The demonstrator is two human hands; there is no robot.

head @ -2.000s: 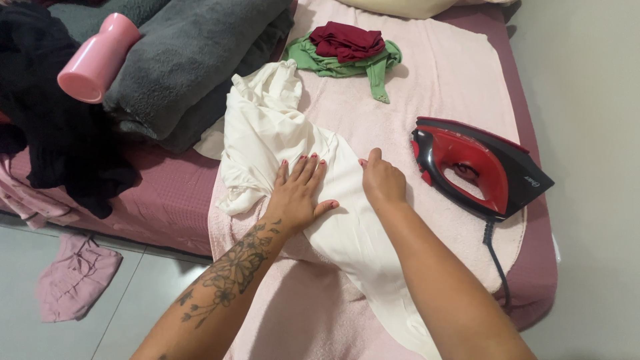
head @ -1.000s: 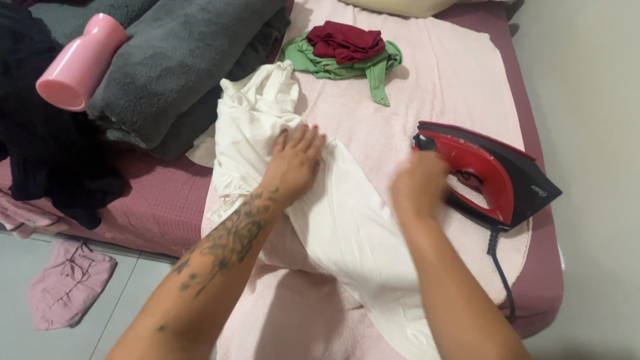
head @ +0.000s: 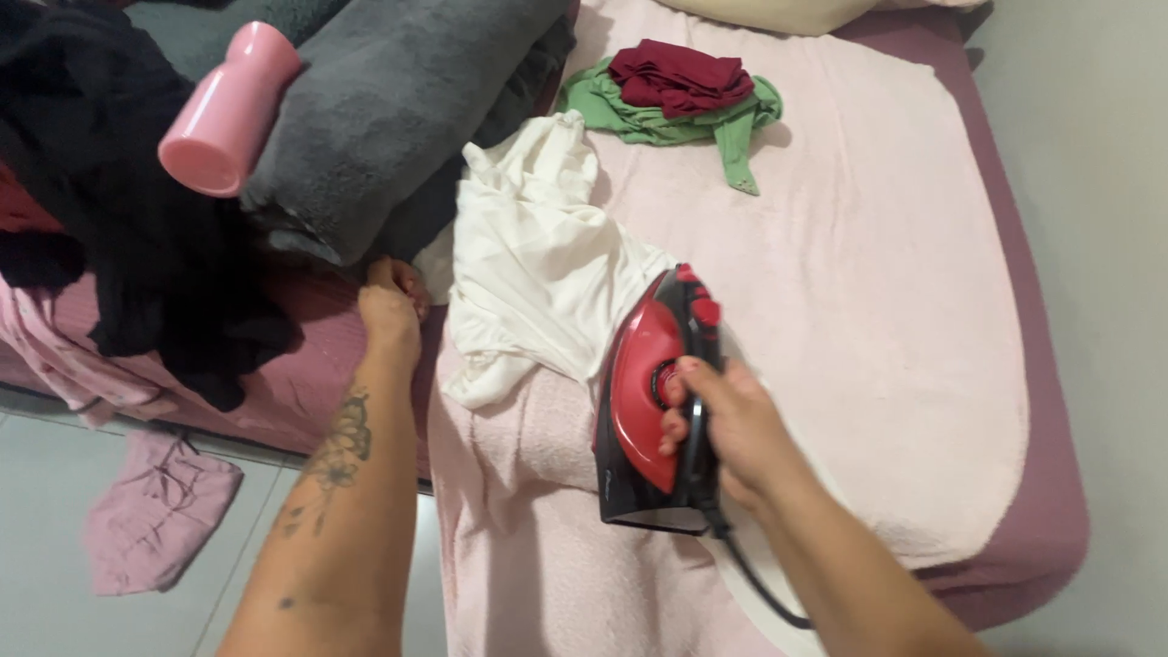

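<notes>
My right hand (head: 730, 420) is closed around the handle of a red and black clothes iron (head: 643, 392). The iron is over the lower part of a white garment (head: 538, 274), hiding some of it; whether its soleplate touches the cloth cannot be told. The garment's upper part lies bunched on a pale pink blanket (head: 858, 301). My left hand (head: 394, 297) is at the bed's edge, left of the garment and beside a rolled grey blanket (head: 365, 128). Its fingers are curled and partly hidden, so what they hold, if anything, cannot be told.
A pink plastic bottle (head: 228, 109) lies on the grey blanket, near black clothing (head: 137, 210). Dark red folded cloth (head: 680, 78) sits on a green garment (head: 630, 123). A pink garment (head: 160, 516) is on the tiled floor. The iron's cord (head: 762, 584) trails toward my right forearm.
My right hand has taken hold of the iron and brought it left from the blanket's right side to the white garment. My left hand has left the garment and moved left to the bed's edge.
</notes>
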